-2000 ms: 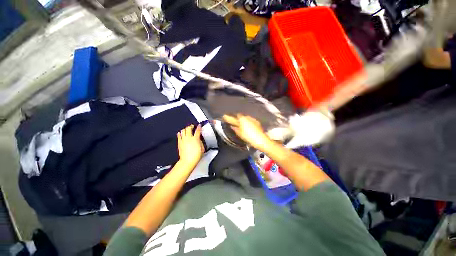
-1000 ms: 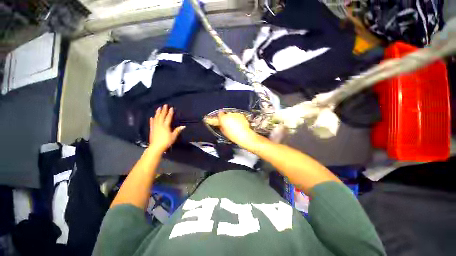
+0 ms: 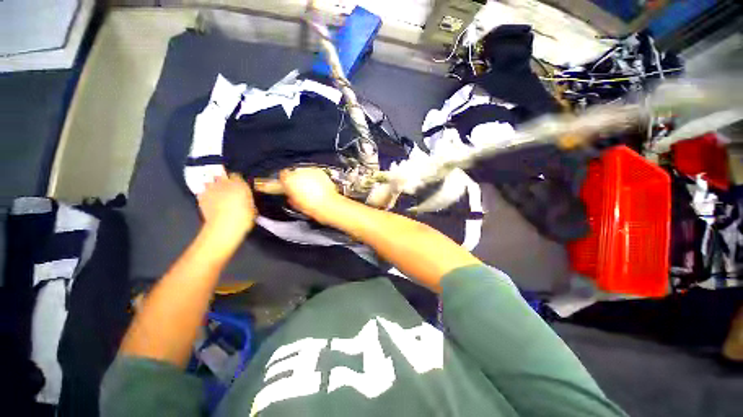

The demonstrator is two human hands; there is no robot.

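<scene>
A dark garment piece with white strips (image 3: pixel 281 134) lies spread on the dark grey padded table (image 3: pixel 160 155). My right hand (image 3: pixel 306 192) is closed on the handle of the steam iron (image 3: pixel 269 186), which rests on the garment; hand and hose hide most of the iron. The whitish wrapped hose (image 3: pixel 444 161) runs from the iron to the upper right, and a second cord rises behind it. My left hand (image 3: pixel 228 205) is at the garment's left white edge, fingers curled on the cloth, close to the iron's front.
A blue block (image 3: pixel 353 41) lies behind the garment. A black-and-white heap (image 3: pixel 497 122) is at upper right, beside a red plastic basket (image 3: pixel 623 224). Black-and-white pieces (image 3: pixel 61 285) hang at lower left. A blue basket (image 3: pixel 224 346) is below the table edge. Part of a person's arm (image 3: pixel 736 338) shows at far right.
My right hand first reached the iron on the table, then brought it left over the garment. My left hand moved from flat on the cloth to its left white edge. The view has turned.
</scene>
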